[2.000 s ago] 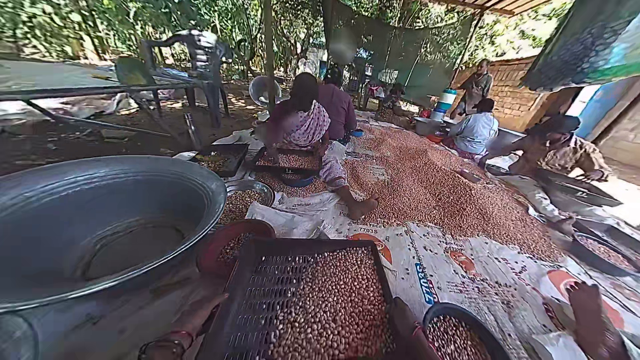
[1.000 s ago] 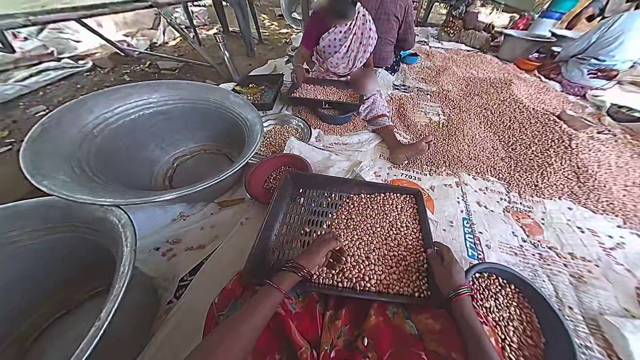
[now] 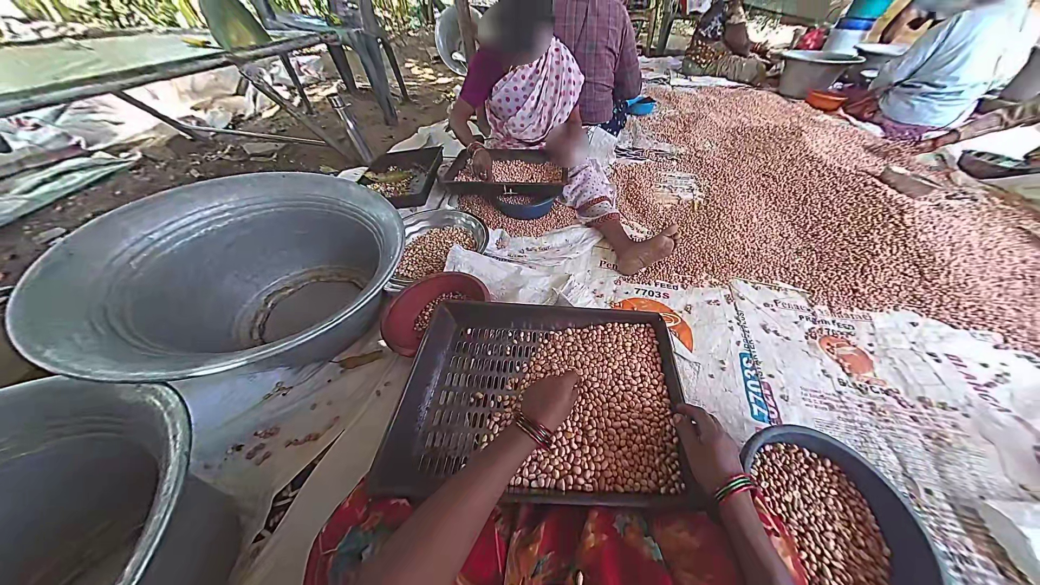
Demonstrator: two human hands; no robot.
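A black slotted plastic tray [image 3: 406, 422] rests on my lap, its right part covered with brownish-pink nuts [image 3: 617, 390] that look like shelled peanuts. My left hand [image 3: 551, 400], with bangles at the wrist, is down on the nuts near the tray's middle; its fingertips are hidden, so its grip cannot be told. My right hand [image 3: 705, 445] holds the tray's right rim, thumb on top. Right of it stands a dark round basin [image 3: 902, 496] filled with nuts. A red bowl [image 3: 398, 317] with some nuts touches the tray's far left corner.
Two large metal basins [image 3: 187, 236] [image 3: 175, 422] stand at left. Ahead, a seated person [image 3: 528, 97] works over another black tray [image 3: 508, 188], one bare foot extended. A metal dish [image 3: 475, 219] of nuts lies nearer. Nuts spread widely over printed sacks [image 3: 780, 325] at right, with other people beyond.
Two seconds ago the view was tilted higher. Since one second ago my left hand has moved away from me, further over the nuts. My right hand remains at the tray's right rim.
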